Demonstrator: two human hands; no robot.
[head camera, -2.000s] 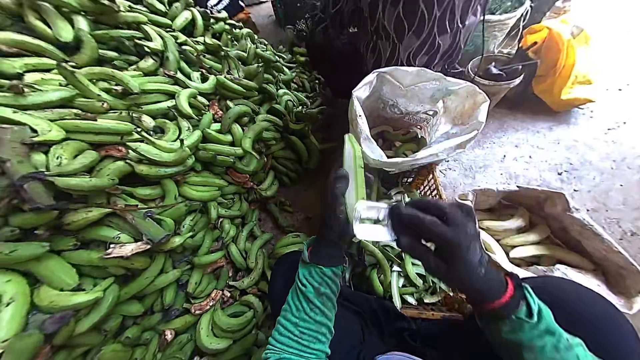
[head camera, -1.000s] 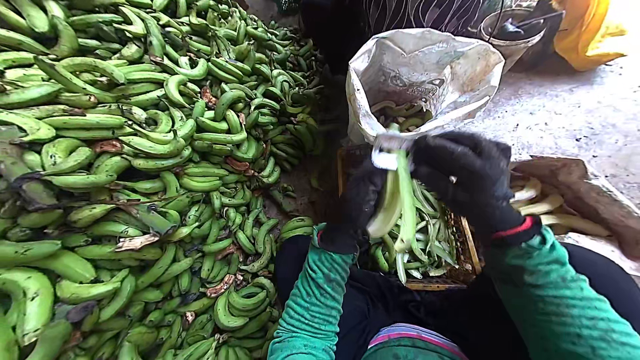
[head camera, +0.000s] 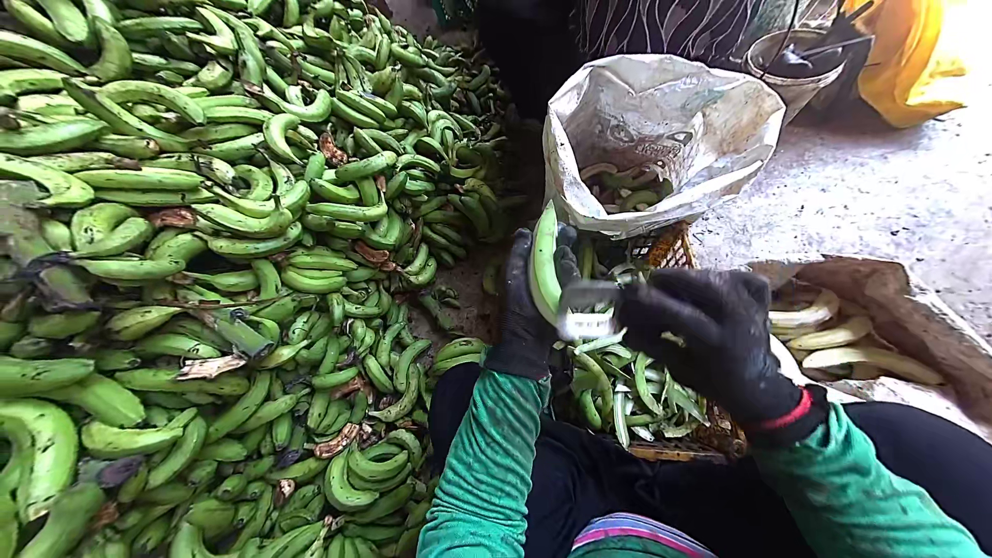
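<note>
My left hand (head camera: 527, 310), in a dark glove, holds a green plantain (head camera: 545, 267) upright in front of me. In my right hand (head camera: 705, 333), also gloved and with a red cuff band, is a blurred metal blade tool (head camera: 589, 310), which lies against the plantain's lower end. Beneath both hands stands a crate (head camera: 674, 453) full of green peel strips (head camera: 620, 403). An open white woven sack (head camera: 666, 101) with peels inside stands just beyond it. To the right, peeled pale plantains (head camera: 833, 333) lie in an open brown-lined sack (head camera: 891, 291).
A large heap of green plantains (head camera: 232, 225) fills the left side, with dry brown scraps among them. At the back right are a bucket (head camera: 798, 70) and a yellow sack (head camera: 914, 62) on the concrete floor (head camera: 930, 194). Patterned cloth (head camera: 666, 27) hangs behind the white sack.
One second ago both hands were close together over the crate, with a strip hanging from the tool. Now my right hand is lower and the plantain stands upright in my left.
</note>
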